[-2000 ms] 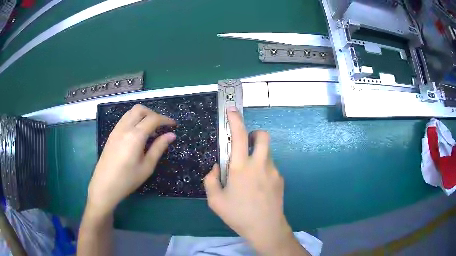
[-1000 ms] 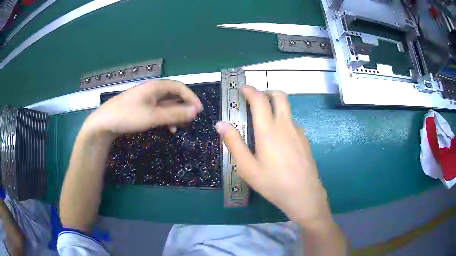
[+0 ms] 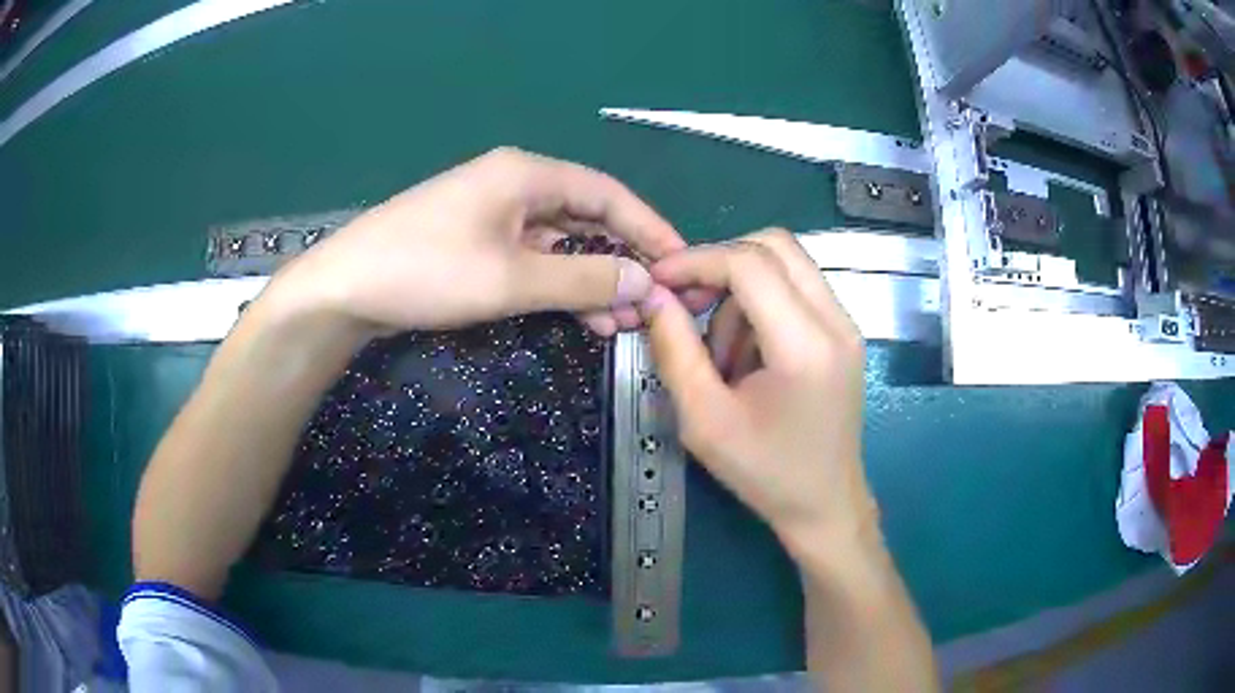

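Observation:
My left hand (image 3: 508, 257) is above the far edge of the black parts tray (image 3: 447, 460), with several small dark ring parts (image 3: 589, 247) held in its curled fingers. My right hand (image 3: 759, 359) meets it, thumb and forefinger touching my left fingertips at the top of the fixture bar. Whether a part is between the right fingertips is hidden. The grey loading fixture bar (image 3: 647, 528) lies upright along the tray's right edge, with a row of round seats; its top end is covered by my hands.
Another fixture bar (image 3: 271, 244) lies beyond the tray, partly behind my left arm. One more (image 3: 880, 194) reaches the white machine frame (image 3: 962, 325) at right. Stacked bars (image 3: 48, 447) stand at far left. A white and red cloth (image 3: 1178, 474) lies at the right edge.
My left hand has moved right, and my right hand's fingertips have come together with it over the bar's top. The far right bar now extends into the machine frame.

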